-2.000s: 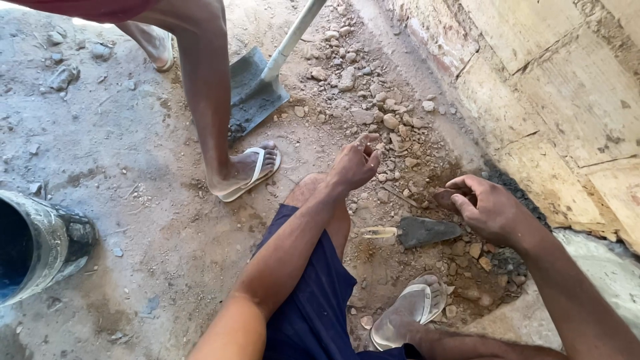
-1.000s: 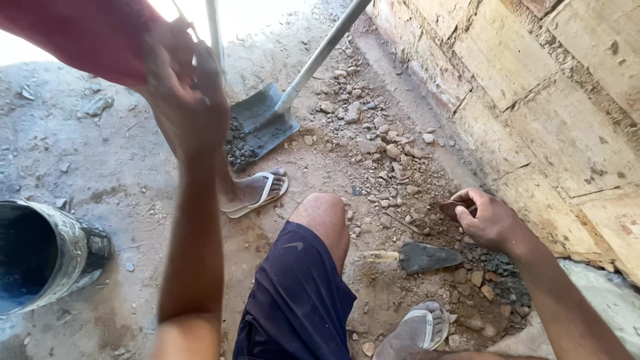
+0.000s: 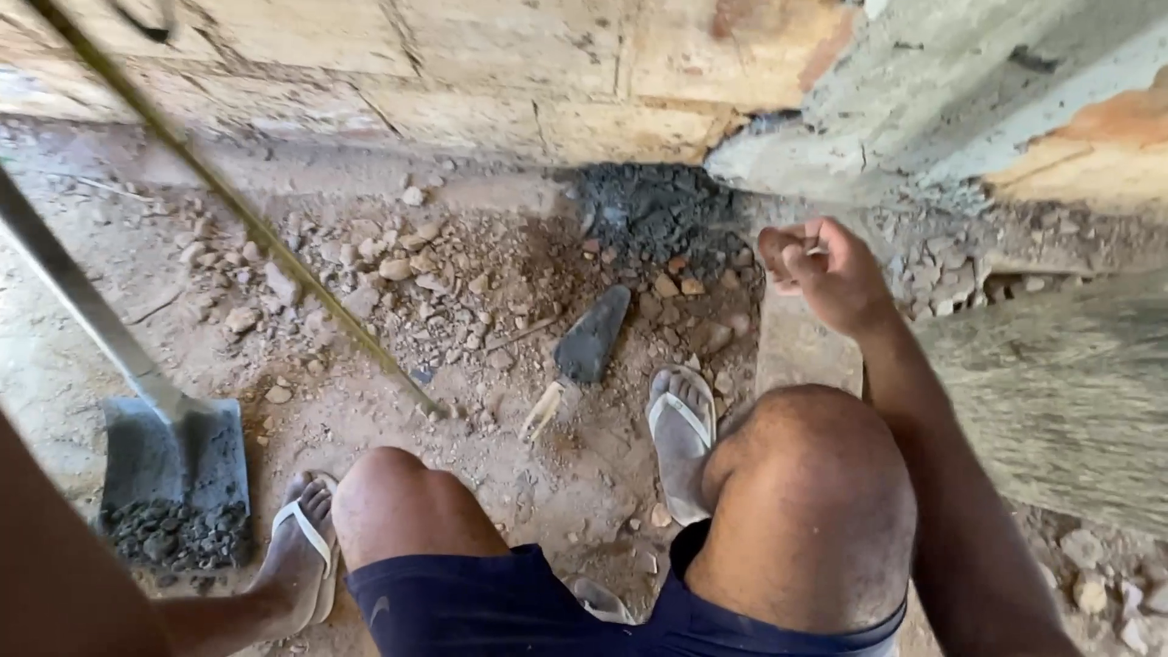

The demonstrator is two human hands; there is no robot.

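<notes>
My right hand (image 3: 826, 274) is at right of centre in the head view, its fingers closed on a small reddish-brown piece (image 3: 777, 248), perhaps a brick shard. Near it lies a mound of dark wet mortar (image 3: 652, 214) at the foot of the wall. A pointed trowel (image 3: 593, 336), its blade grey with mortar, rests on the rubble with its pale handle towards me. My left hand is out of view; whether the dark blurred limb at the left edge is my arm cannot be told.
A shovel (image 3: 173, 447) with dark mortar lies at left beside a co-worker's sandalled foot (image 3: 306, 543). A long thin yellowish pole (image 3: 274, 246) slants across the rubble. The block wall (image 3: 511, 73) runs along the top; a weathered board (image 3: 1049, 392) is at right.
The view has swung right, towards the wall and mortar. My left hand, in sight in the earlier frames, has left the view. The bucket is out of view; the yellowish pole now crosses the rubble.
</notes>
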